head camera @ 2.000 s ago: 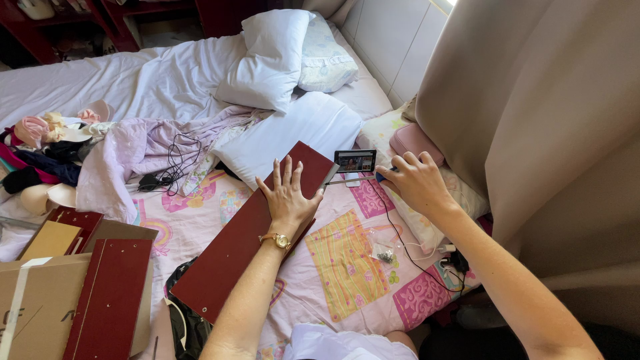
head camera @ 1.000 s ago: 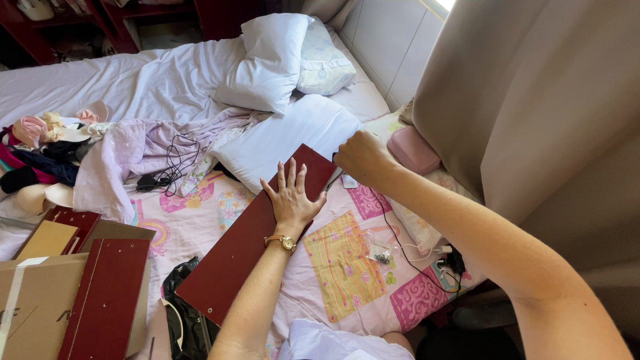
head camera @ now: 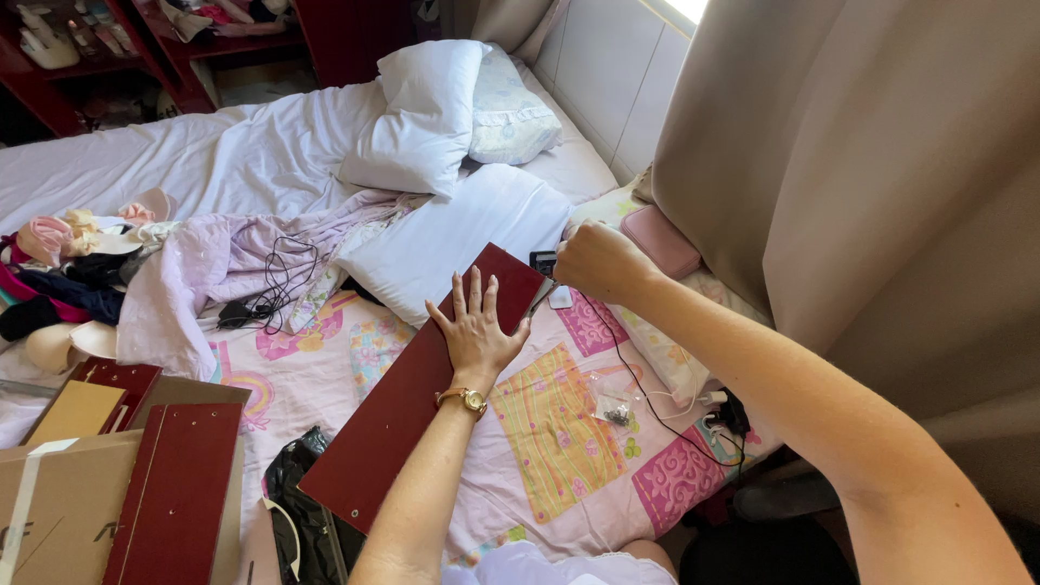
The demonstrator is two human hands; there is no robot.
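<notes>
My left hand [head camera: 479, 329] lies spread, palm down, on a long dark red board [head camera: 398, 406] that rests at a slant on the patterned bedding. At the board's far right corner, my right hand [head camera: 597, 260] is closed in a fist; a thin metal part [head camera: 543, 297] shows between the board's edge and the fist. What the fist holds is mostly hidden by the fingers. A phone [head camera: 543, 262] is partly covered behind the fist, and a small white item [head camera: 561, 297] lies below it. A small clear bag of hardware [head camera: 615, 410] lies to the right of the board.
At the lower left stand a cardboard box [head camera: 65, 487] and another dark red board [head camera: 175, 496]. A black plastic bag [head camera: 305, 487] lies beside the long board. White pillows [head camera: 463, 236], clothes [head camera: 89, 276], a black cable [head camera: 280, 284], a pink case [head camera: 660, 242] and chargers [head camera: 727, 414] surround the work.
Two seconds ago my right hand was apart from the board's corner, right of the phone; it has moved left to the corner and covers part of the phone. My left hand stays on the board.
</notes>
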